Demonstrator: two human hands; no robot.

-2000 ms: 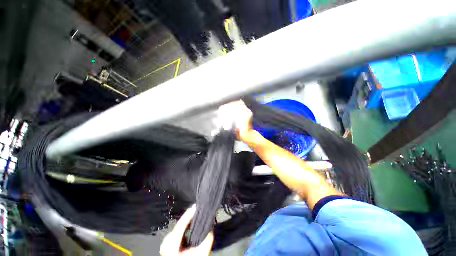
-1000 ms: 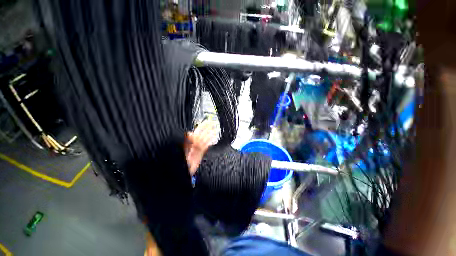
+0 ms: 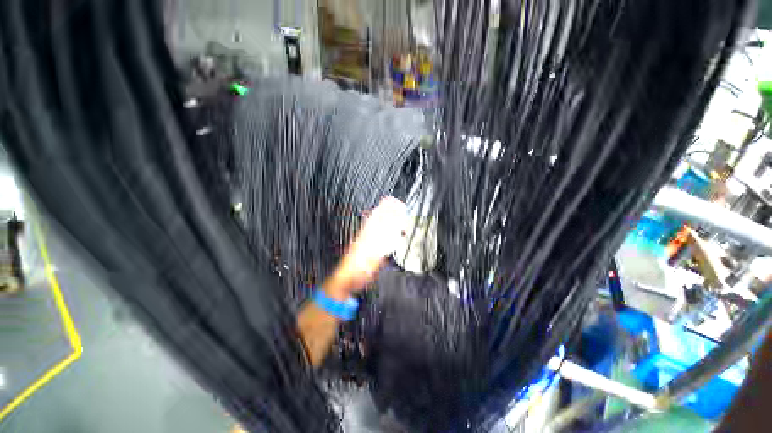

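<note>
A large bundle of black cables [image 3: 110, 169] hangs very near the camera on the left, and another swath [image 3: 584, 194] hangs at the centre right. More black cables [image 3: 330, 135] drape over a rack behind them. My left hand [image 3: 385, 232], blurred and overexposed, reaches in between the bundles at the centre, beside the draped cables. A blue band is on its wrist. Its fingers are not clear, so its grip cannot be told. My right hand is not visible. A blurred brown shape at the lower right edge cannot be identified.
A pale rail [image 3: 711, 213] is at the right, with another pale tube [image 3: 605, 382] below it. Blue containers [image 3: 677, 347] stand at the lower right. The grey floor has a yellow line [image 3: 63, 317] at the left.
The view has shifted, and black cables now hang close on both sides. The left hand shows with its forearm and wrist band. The blue bin's round rim is no longer clearly visible.
</note>
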